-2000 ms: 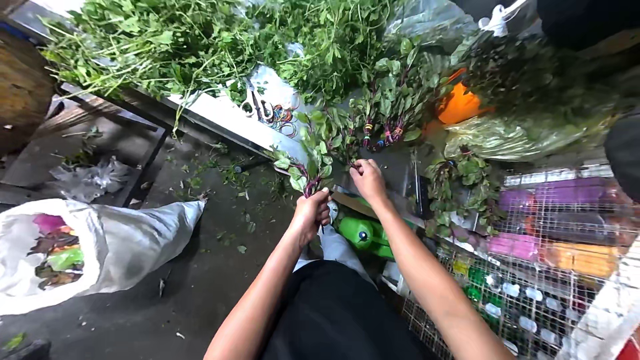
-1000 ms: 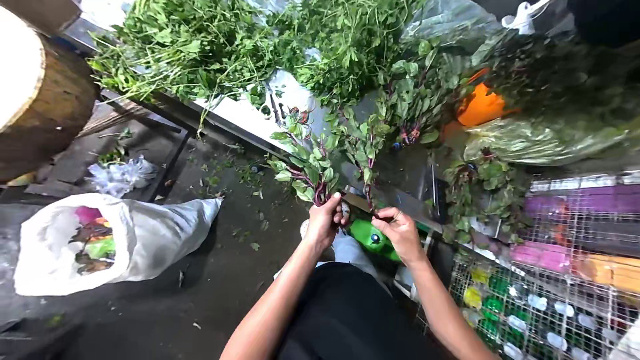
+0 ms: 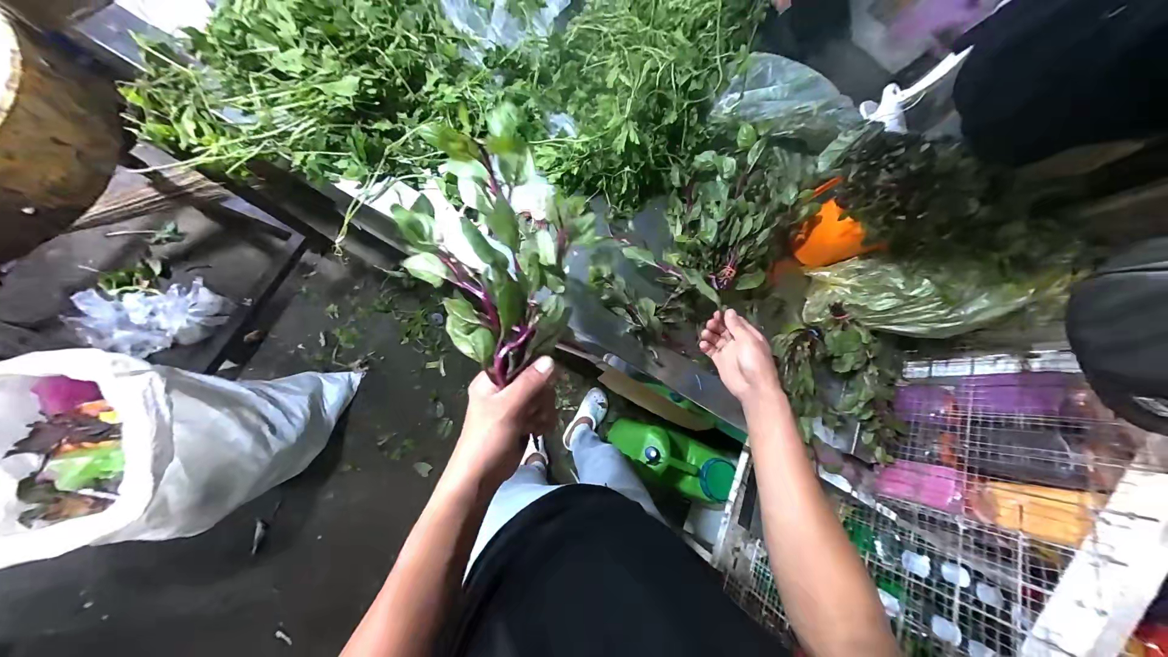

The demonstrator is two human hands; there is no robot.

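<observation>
A bunch of leafy greens with purple stems [image 3: 497, 283] stands upright in my left hand [image 3: 511, 411], which is closed round the lower stems. My right hand [image 3: 744, 356] is at the table's near edge, fingers loosely curled and slightly apart, with nothing seen in it. Just beyond it lie loose purple-stemmed sprigs [image 3: 639, 297] on the metal tabletop [image 3: 593, 246]. Behind these is a tied bunch of similar greens [image 3: 725, 219], with bands round its stems. Large heaps of leafy green herbs [image 3: 310, 82] cover the back of the table.
An open white sack [image 3: 237, 447] with leaves and colored scraps lies at left, near crumpled clear plastic [image 3: 151, 315]. Below the table edge sits a green plastic container [image 3: 671, 456]. A wire rack with bottles [image 3: 949, 538] stands at right. Orange plastic [image 3: 830, 235] lies beside a plastic bag of greens [image 3: 922, 292].
One second ago my right hand held a sprig beside the left hand's bunch; now it is farther right and empty. My left hand still grips its bunch, which looks fuller.
</observation>
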